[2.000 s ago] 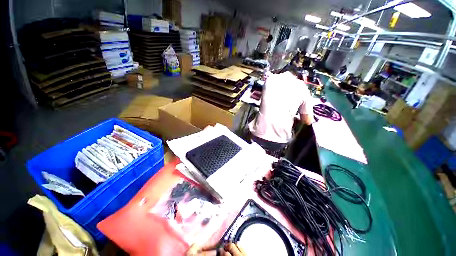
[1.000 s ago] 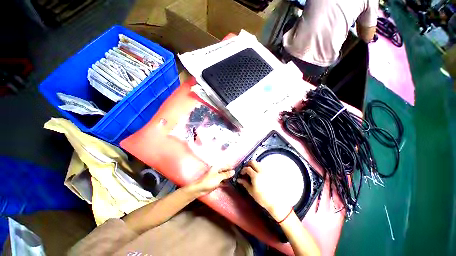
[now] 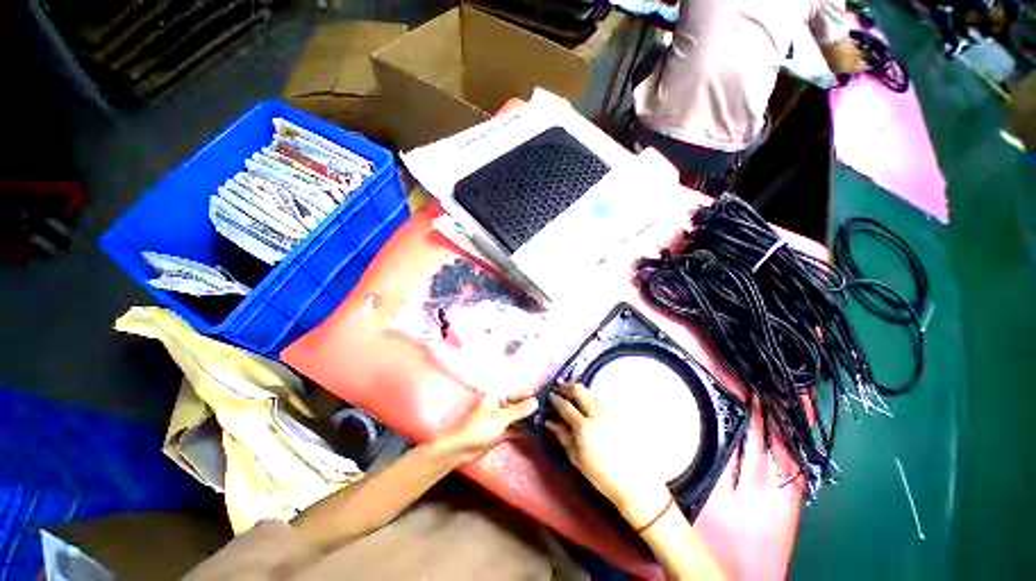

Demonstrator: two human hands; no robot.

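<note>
A square black speaker frame [image 3: 727, 418] with a round white centre lies on the red sheet in front of me. My left hand [image 3: 496, 420] is at the frame's left corner, fingertips at its edge. My right hand [image 3: 591, 437] reaches over the frame's left side, fingers bent down near the same corner. The fingertips are small and blurred, so I cannot tell if either hand holds a small part. A black honeycomb grille or its picture [image 3: 532, 185] lies on white sheets [image 3: 591, 255] beyond the frame.
A thick black cable bundle [image 3: 738, 306] lies right of the frame. A clear bag [image 3: 466, 312] with small black parts is at left. A blue crate [image 3: 329, 267] holds white packets. Crumpled tan paper [image 3: 256, 426] is near my lap. A person [image 3: 727, 74] sits ahead.
The view has tilted down since the earliest frame, so both hands and forearms now show fully. Over the last second the hands stay at the frame's left corner with only slight finger movement.
</note>
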